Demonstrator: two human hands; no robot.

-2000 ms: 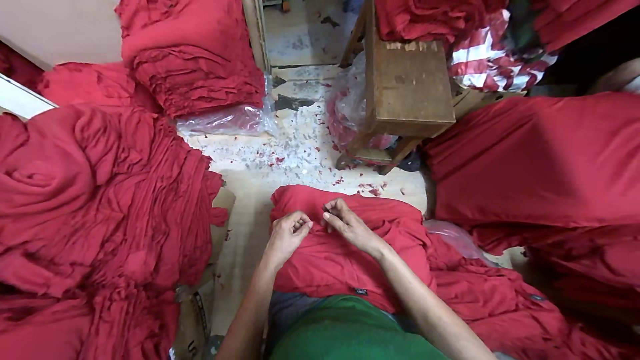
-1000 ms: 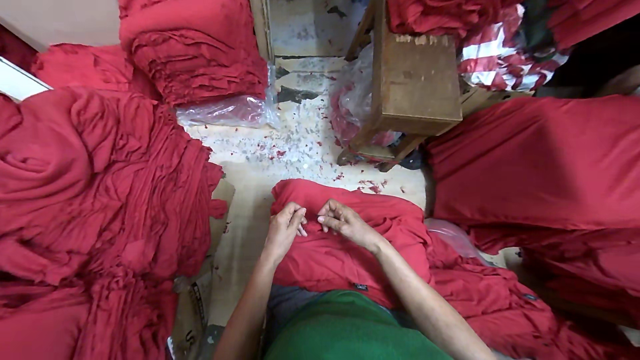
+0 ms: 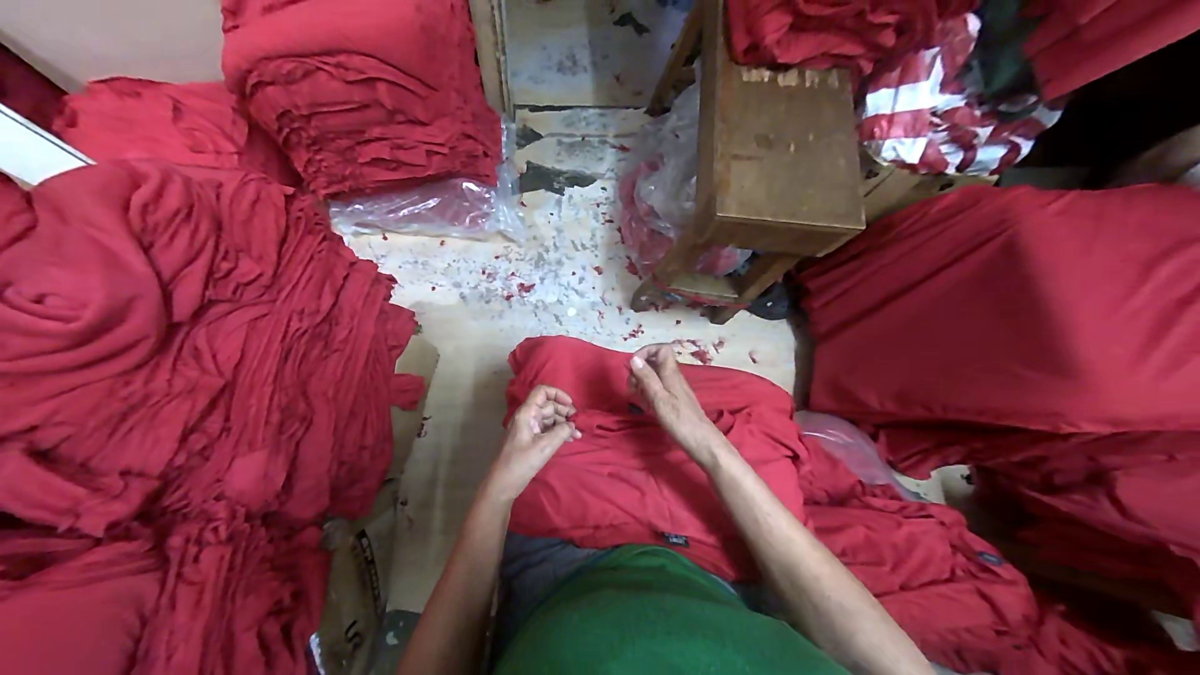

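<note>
A red cloth garment (image 3: 656,469) lies spread over my lap, with a small dark label (image 3: 676,540) at its near edge. My left hand (image 3: 544,422) hovers above its left part, fingers curled and thumb near the fingertips. My right hand (image 3: 659,375) is above the far part of the cloth, thumb against the index finger. A small dark thing shows on the cloth just below the right fingers. Whether either hand pinches something thin, such as a thread, cannot be made out.
Big piles of red cloth stand at left (image 3: 216,347) and upper left (image 3: 361,103). A wooden stool (image 3: 787,141) is ahead with cloth on top. More red cloth (image 3: 1012,309) is draped at right. Red scraps litter the floor (image 3: 544,272).
My hands were close together at about the same height; now they are farther apart, my right hand having moved away from my body. The cloth is still on my lap.
</note>
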